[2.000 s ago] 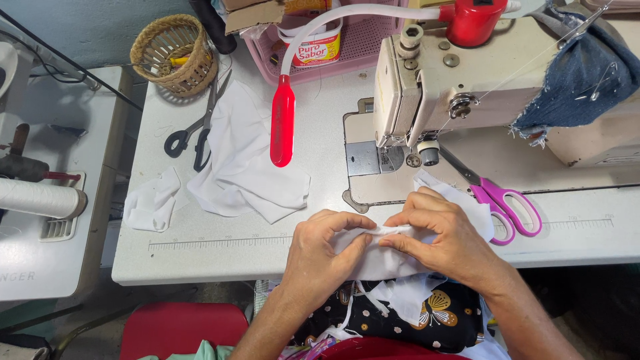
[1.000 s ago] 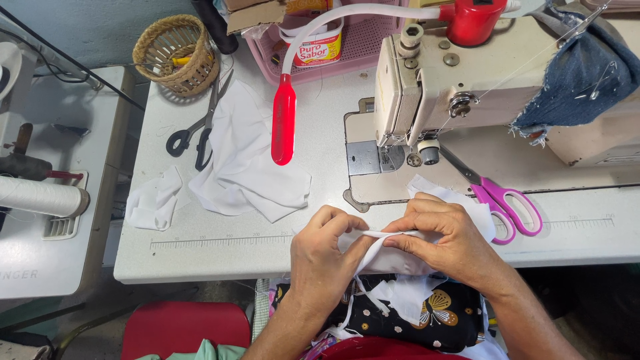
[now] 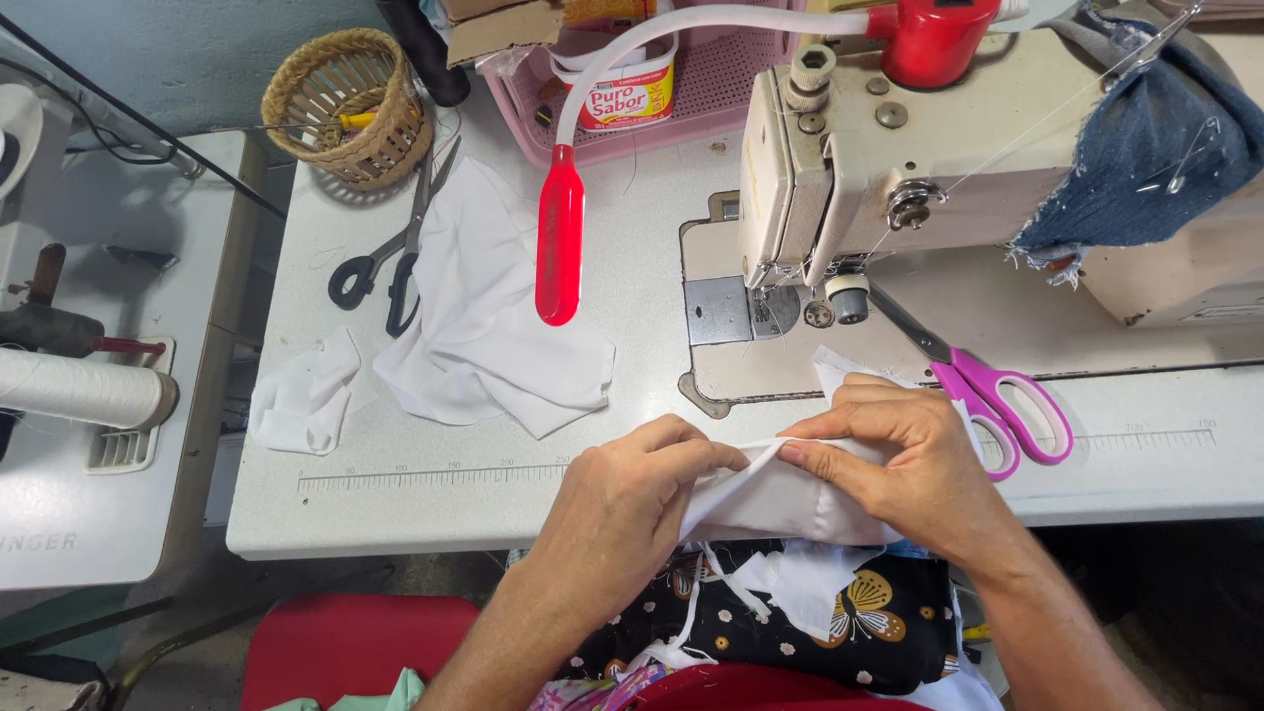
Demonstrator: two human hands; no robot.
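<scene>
Both hands work at the front edge of the sewing table, on a piece of white fabric (image 3: 780, 499). My left hand (image 3: 627, 504) holds its left part, with the index finger along the upper edge and the thumb hidden. Pinched between thumb and index finger of my right hand (image 3: 889, 459) is the folded upper edge. A seam line shows on the cloth below. White scraps and strips (image 3: 805, 583) hang beneath, over black butterfly-print fabric (image 3: 869, 617) on the lap. Part of another white piece (image 3: 839, 367) shows behind my right hand.
An industrial sewing machine (image 3: 948, 158) stands behind, with pink-handled scissors (image 3: 987, 395) near its bed. A flexible lamp with a red head (image 3: 560, 242) hangs over the table. Leftward lie dark-handled scissors (image 3: 395, 257), white cloth (image 3: 484, 336), a small white scrap (image 3: 311, 395) and a wicker basket (image 3: 346, 109).
My left fingers have shifted along the upper edge and stand farther from my right fingertips. More of the folded edge shows between the hands.
</scene>
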